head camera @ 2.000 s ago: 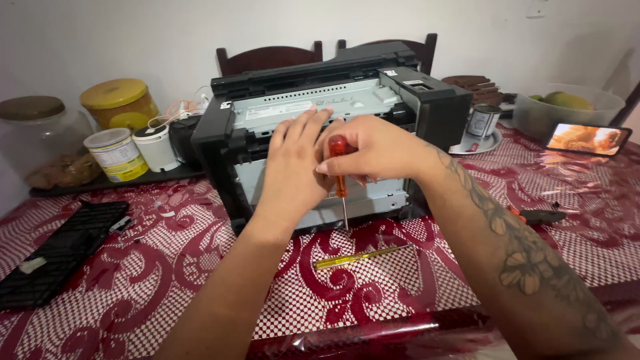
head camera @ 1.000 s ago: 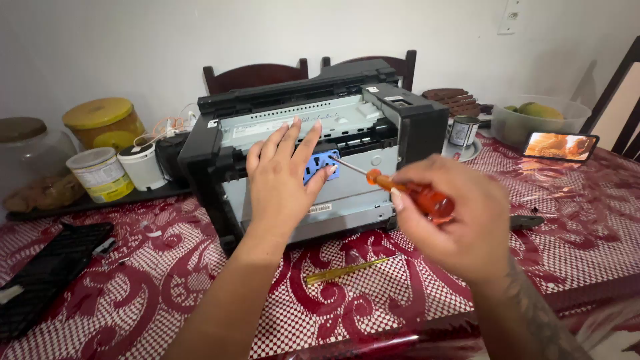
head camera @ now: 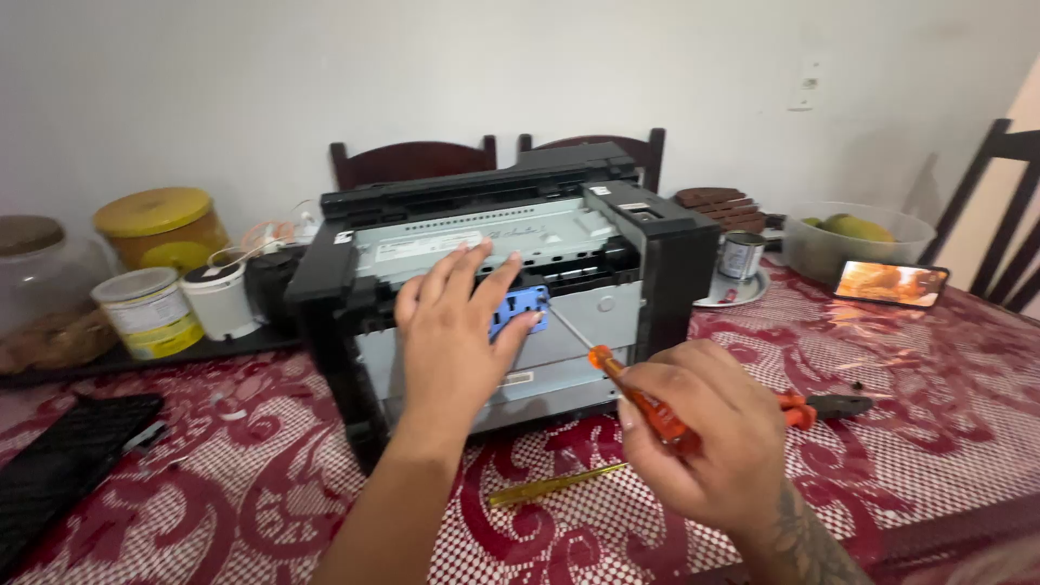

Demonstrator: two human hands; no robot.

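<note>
A partly opened printer [head camera: 626, 325], with a black casing and grey metal plates, stands on the lace-patterned tablecloth. My left hand [head camera: 459, 333] is spread over its front, fingers on the upper edge and thumb on a blue plastic part [head camera: 524, 309]. Whether the fingers grip that part or only press it, I cannot tell. My right hand [head camera: 707, 431] holds a screwdriver with an orange-red handle [head camera: 650, 410], its shaft slanting up and left to the blue part's right edge. Below the printer lies a yellow-handled screwdriver [head camera: 552, 485], its far end behind my right hand.
Pliers [head camera: 837, 406] with orange-red handles lie right of my right hand. A black plastic panel [head camera: 69, 471] is at the left. Jars and cans [head camera: 150, 317] stand behind it. At the right are a lit phone [head camera: 891, 284], a fruit bowl [head camera: 853, 244] and a metal tray [head camera: 735, 292] with a can.
Two seconds ago the screwdriver pointed down in front of the printer, with both hands close together. My right hand has since moved right, and the tip now points up at the blue part.
</note>
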